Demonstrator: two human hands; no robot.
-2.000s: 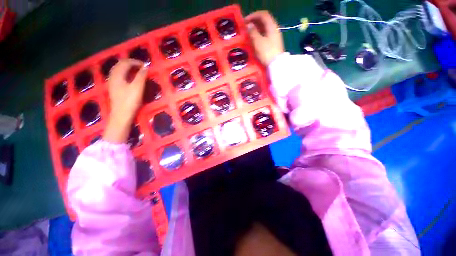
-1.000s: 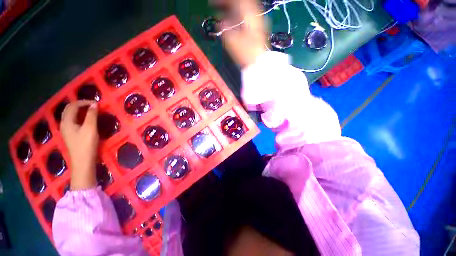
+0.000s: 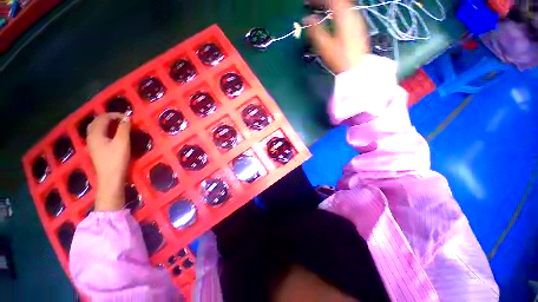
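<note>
A large orange-red pocket tray (image 3: 138,121) lies tilted on the bench edge with rows of round black watch bodies in its pockets. Some screens show small lit marks; two near the front edge reflect white. My left hand (image 3: 110,138) is over the tray's back-left part, thumb and fingertips curled together; whether they hold anything cannot be told. My right hand (image 3: 341,35) is blurred, off the tray over the white cables (image 3: 407,17), fingers partly spread; its grip is unclear. A watch body on a cable (image 3: 258,37) lies between the tray and my right hand.
A red tray with smaller cells (image 3: 181,264) shows below the bench edge near my lap. Another red tray (image 3: 417,86) is at the bench's right edge, beside a blue frame (image 3: 466,74). Dark items lie at the far left. Blue floor is at right.
My right hand has left the tray's corner and moved over the cables. The view has shifted, so the tray appears lower and further left. My left hand stays over the same part of it.
</note>
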